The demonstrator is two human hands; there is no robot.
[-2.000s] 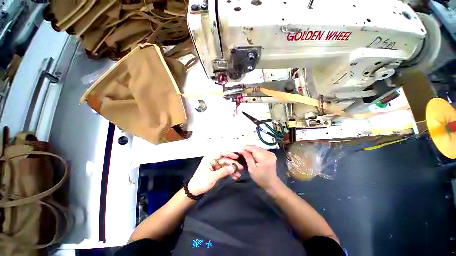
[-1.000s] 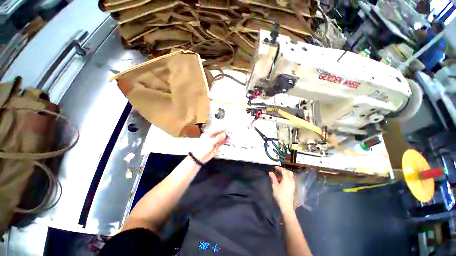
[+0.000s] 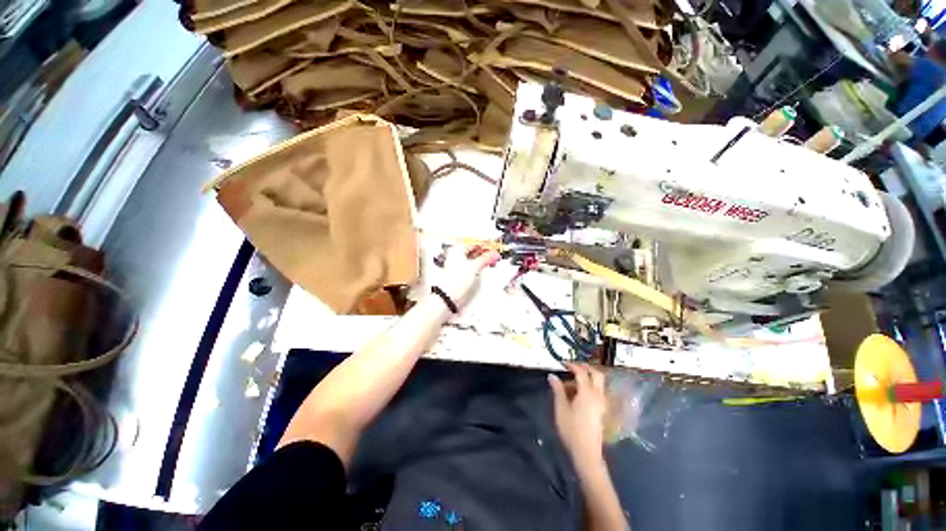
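My left hand (image 3: 464, 274) reaches to the needle area (image 3: 522, 247) under the left end of the white sewing machine (image 3: 705, 207). Its fingertips are at the tan binding tape (image 3: 622, 282); whether they grip it is too small to tell. My right hand (image 3: 581, 399) is near the table's front edge, just below the scissors (image 3: 563, 330), fingers slightly apart, with nothing visible in it. The brown bag body (image 3: 330, 213) with pale bound edges lies left of the needle, beside my left wrist.
A layered pile of brown bags (image 3: 436, 62) stands behind. More bags with looped straps (image 3: 52, 311) lie at the far left. A yellow disc (image 3: 885, 392) is at the right. A clear plastic bag (image 3: 631, 408) hangs beside my right hand.
My hands have parted from in front of my body. My left hand has moved forward to the needle area. My right hand has come down to the table's front edge. The view has shifted.
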